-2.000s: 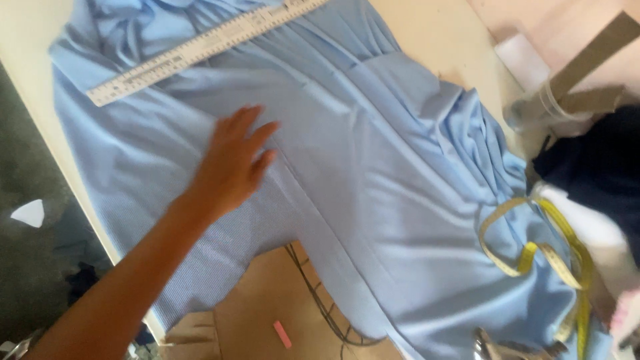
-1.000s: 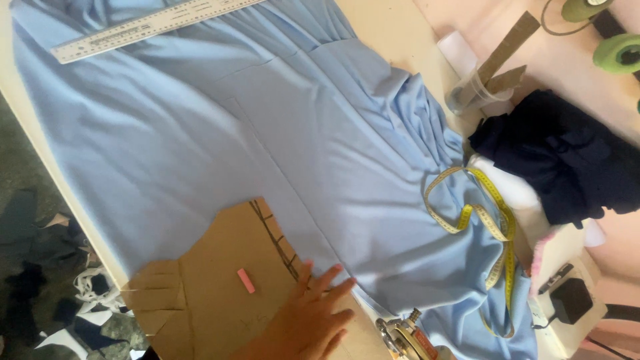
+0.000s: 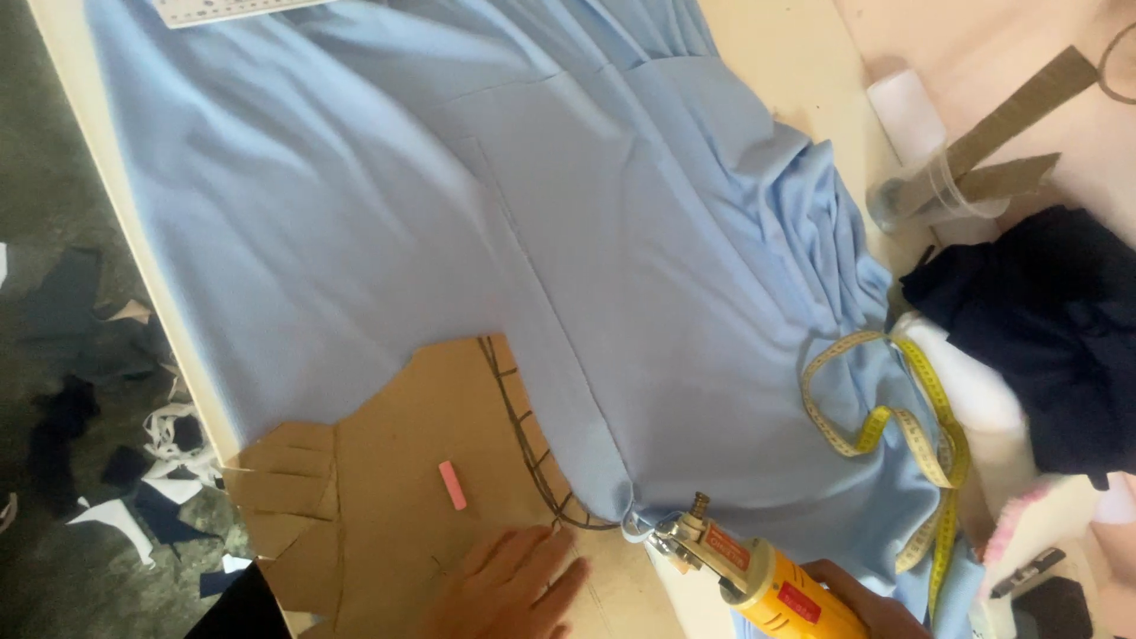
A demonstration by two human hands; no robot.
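Observation:
Light blue fabric is spread over the table, with a slit or cut line running down its middle. A yellow handheld electric fabric cutter has its metal head at the lower end of that line, and my right hand grips its body. My left hand lies flat, fingers spread, on a brown cardboard pattern piece resting on the fabric's lower edge. Black marker lines follow the pattern's curved right side. A pink piece of chalk sits on the cardboard above my left hand.
A yellow measuring tape loops over the fabric's right side. Beyond are dark navy cloth and a clear plastic cup holding brown strips. A white ruler lies at the top left. Fabric scraps litter the floor left of the table edge.
My left hand was on the blue fabric two seconds ago and is now on the cardboard. The cutter and my right hand have come further into view. The view has shifted.

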